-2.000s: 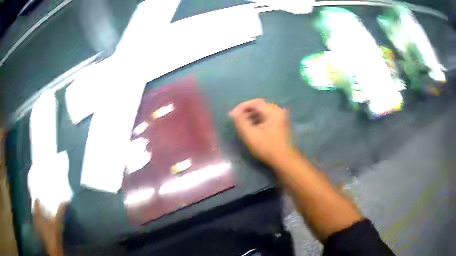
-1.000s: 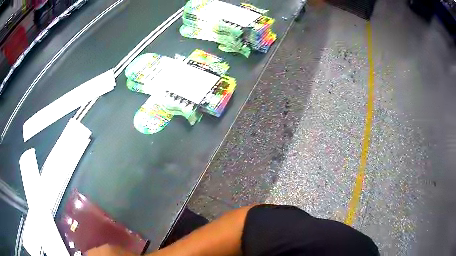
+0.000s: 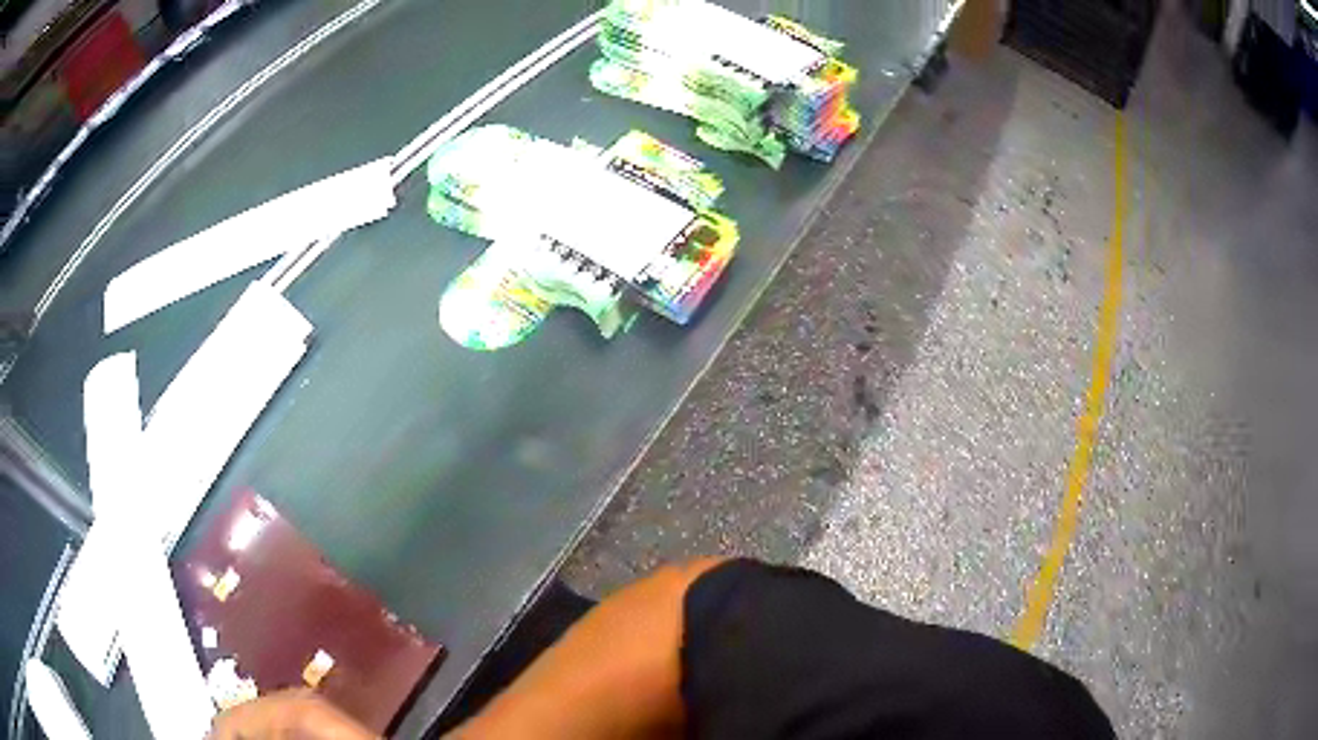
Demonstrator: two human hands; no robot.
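The maroon board lies on the dark green table at the lower left, with small tan-yellow blocks and a small white piece on it. Long white card strips lie crossed beside and over its left edge. My right hand is at the bottom edge over the board's near part, cut off by the frame; its fingers and anything in them are hidden. My left hand is out of the picture.
Two stacks of green, multicolour-edged printed cards with white centres stand on the table, one nearer and one farther back. The table edge runs diagonally beside a speckled grey floor with a yellow line.
The view has swung right since two seconds ago, then slightly back left. My left hand has left the view. My right hand has gone from open table to the board's near part.
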